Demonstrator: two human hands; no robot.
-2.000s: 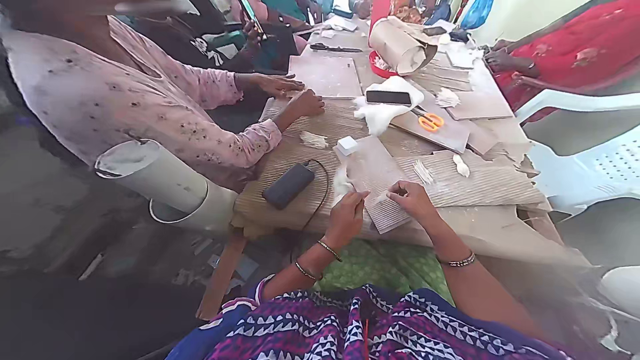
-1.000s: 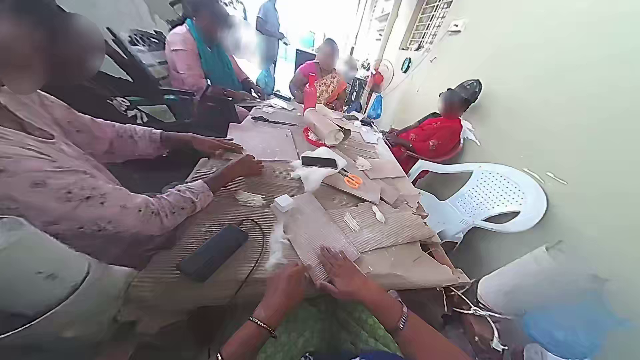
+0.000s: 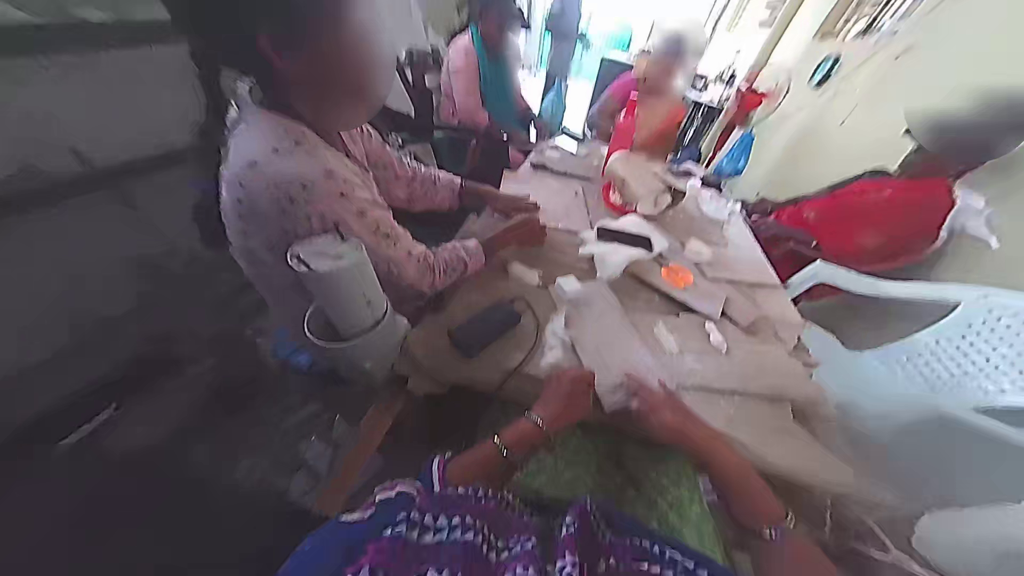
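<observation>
My left hand (image 3: 566, 395) rests at the near left corner of a flat grey board (image 3: 604, 332), fingers curled; blur hides whether anything is in them. On the board's near right part lies my right hand (image 3: 658, 406), its fingers spread a little. White fluffy cotton (image 3: 556, 344) lies along the board's left edge. A small white block (image 3: 567, 286) sits at its far end. Right of the board are a small white roll (image 3: 716, 337) and pale wick-like strands (image 3: 666, 337) on corrugated cardboard (image 3: 744, 352).
A dark rectangular device (image 3: 485, 327) with a cable lies to the left. Beyond are a phone (image 3: 624, 238) on white cotton and orange scissor handles (image 3: 677, 276). A co-worker's hands (image 3: 516, 228) are at the left edge; a white plastic chair (image 3: 920, 344) stands right.
The view has swung about strongly. My right hand, flat on the board one second ago, now has its fingers more bent. The co-worker's hands at the left have shifted on the table.
</observation>
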